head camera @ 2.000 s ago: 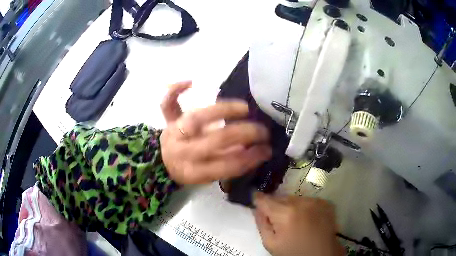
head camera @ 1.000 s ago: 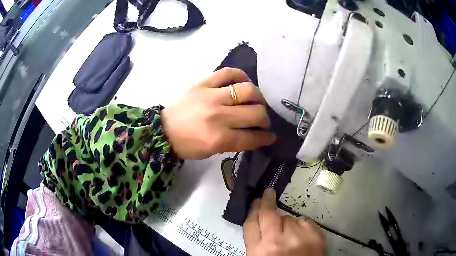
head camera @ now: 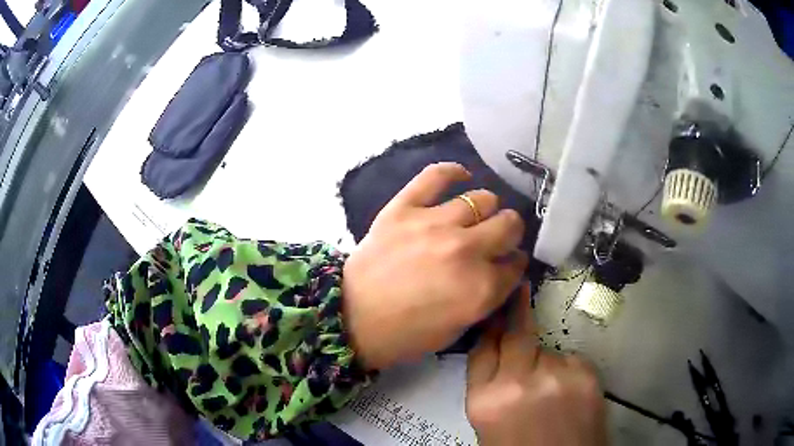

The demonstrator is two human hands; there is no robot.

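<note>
A dark pouch being sewn [head camera: 383, 185] lies flat on the white table, with its fuzzy-edged panel spread to the left of the sewing machine head [head camera: 601, 104]. My left hand [head camera: 444, 261], with a ring, presses on the pouch, fingers curled close to the machine head. My right hand [head camera: 531, 383] is just below, its fingertips at the near edge of the pouch, touching or nearly touching my left fingers. The fingertips and the fabric between them are partly hidden. The needle and presser foot are hidden behind the head and my fingers.
Stacked pouch panels [head camera: 198, 118] lie at the left of the table. Black zippered strips [head camera: 326, 30] lie at the far edge. Thread snips [head camera: 712, 392] lie at lower right on the bed. Cream tension knobs [head camera: 689, 195] stick out from the head. A printed ruler scale [head camera: 409, 422] runs along the near edge.
The pouch has turned, so its panel now spreads left and the zipper is covered. My left hand has moved down and right, closer to my right hand. The view has shifted slightly.
</note>
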